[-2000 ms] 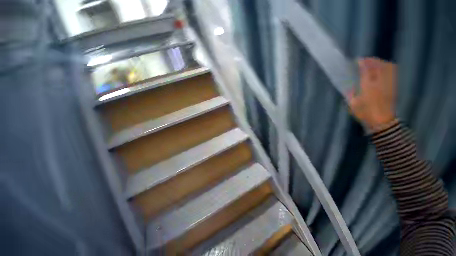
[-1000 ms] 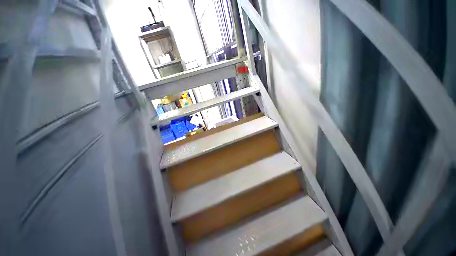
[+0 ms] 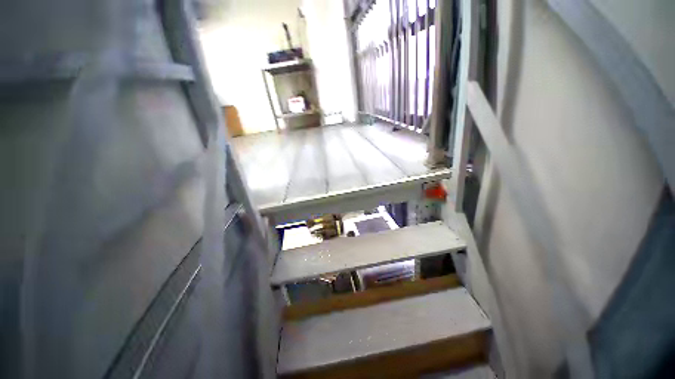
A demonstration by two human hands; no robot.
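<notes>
Neither of my hands is in the picture. Grey metal stair treads [image 3: 385, 329] with brown risers [image 3: 422, 355] lie straight ahead, and the upper treads have open gaps under them. Pale metal handrails run up both sides; the right handrail [image 3: 518, 174] is blurred near the rim. The stairs meet a grey plank-floored landing [image 3: 326, 159] with a pale front edge.
A shelf rack [image 3: 292, 92] with a dark item on top stands at the landing's back. A dark barred railing [image 3: 396, 66] runs along the right by bright windows. A brown box-like thing [image 3: 232, 120] is at the left. A red mark [image 3: 435, 192] is at the landing's right corner.
The view has moved up the stairs; the landing floor now shows and fewer treads are in view. My right hand, at the right handrail two seconds ago, is out of the picture.
</notes>
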